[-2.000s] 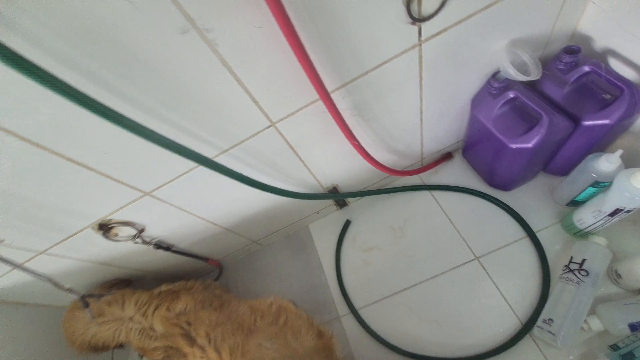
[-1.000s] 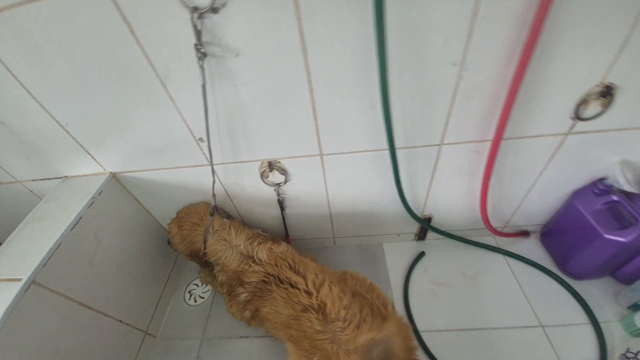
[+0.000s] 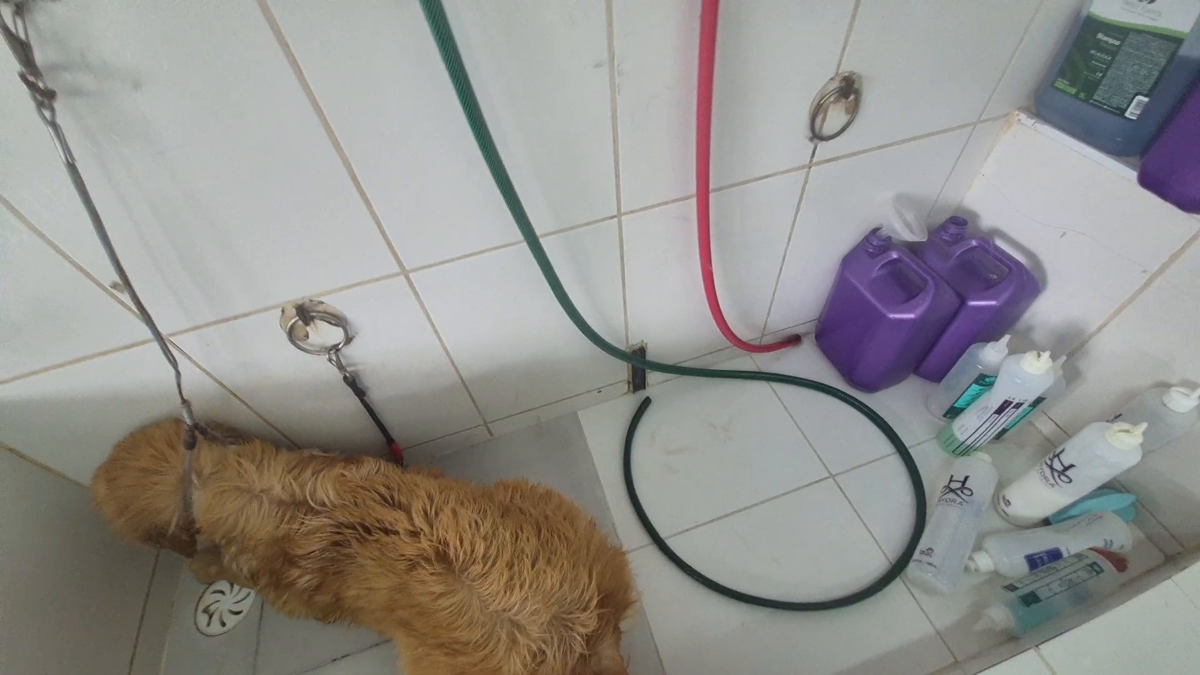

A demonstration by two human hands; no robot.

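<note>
Neither of my hands shows in the head view. A golden-brown dog (image 3: 403, 544) with damp-looking fur stands at the lower left, its head toward the left wall. A grey tether (image 3: 122, 248) runs from the upper left down to a loop round its neck. A black strap (image 3: 370, 412) hangs from a metal wall ring (image 3: 316, 328) and reaches down behind the dog's back. A green hose (image 3: 511, 202) comes down the wall and curls in an open loop on the tiles. Beside it hangs a red hose (image 3: 705, 169), its end near the floor.
Two purple jugs (image 3: 886, 314) stand in the right corner, a clear funnel (image 3: 903, 220) on one. Several squeeze bottles (image 3: 1073, 469) stand or lie nearby. A large shampoo jug (image 3: 1116, 80) sits on a ledge (image 3: 1078, 145). Another wall ring (image 3: 834, 108) is at upper right; a round floor drain (image 3: 225, 607) lies beside the dog.
The view has swung left and then back right. No plain change shows in the dog's place, the hoses or the jugs.
</note>
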